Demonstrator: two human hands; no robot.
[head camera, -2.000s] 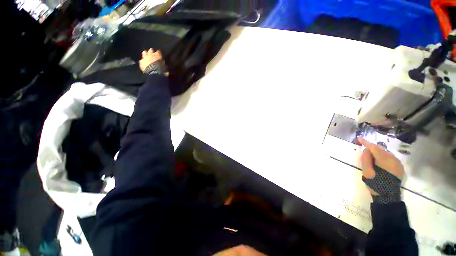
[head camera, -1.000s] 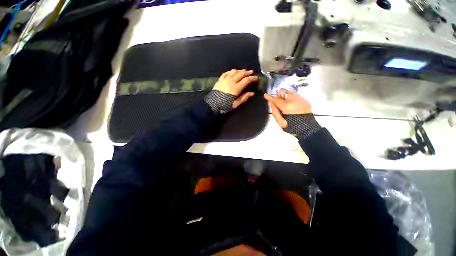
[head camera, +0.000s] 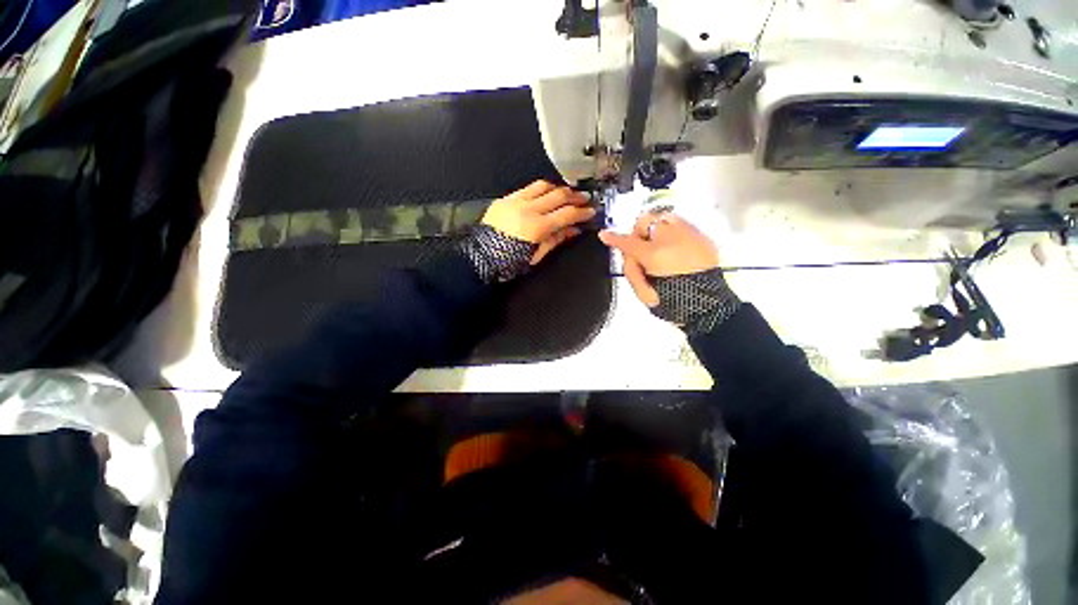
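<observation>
A black padded mesh back panel (head camera: 390, 154) with a camouflage webbing band (head camera: 355, 225) across it lies flat on the white table. Its right edge is at the needle area (head camera: 609, 203). My left hand (head camera: 530, 225) lies palm down on the panel at the band's right end, its fingertips just left of the needle. My right hand (head camera: 669, 260) is right of the panel, its fingertips at the panel's edge by the needle. Whether they pinch the edge is hidden. Both hands wear mesh wrist covers.
The sewing machine head with a lit screen (head camera: 908, 137) stands at upper right. A dark vertical band (head camera: 640, 95) hangs by the needle. Black panels (head camera: 106, 236) are heaped at left, above a white bag (head camera: 130, 443). Black clips or scraps (head camera: 934, 329) and a clear bag (head camera: 963, 485) are at right.
Since the first frame, my left hand has left the heap and a panel now lies at the machine. Since the second, the view has shifted slightly; both hands stay beside the needle.
</observation>
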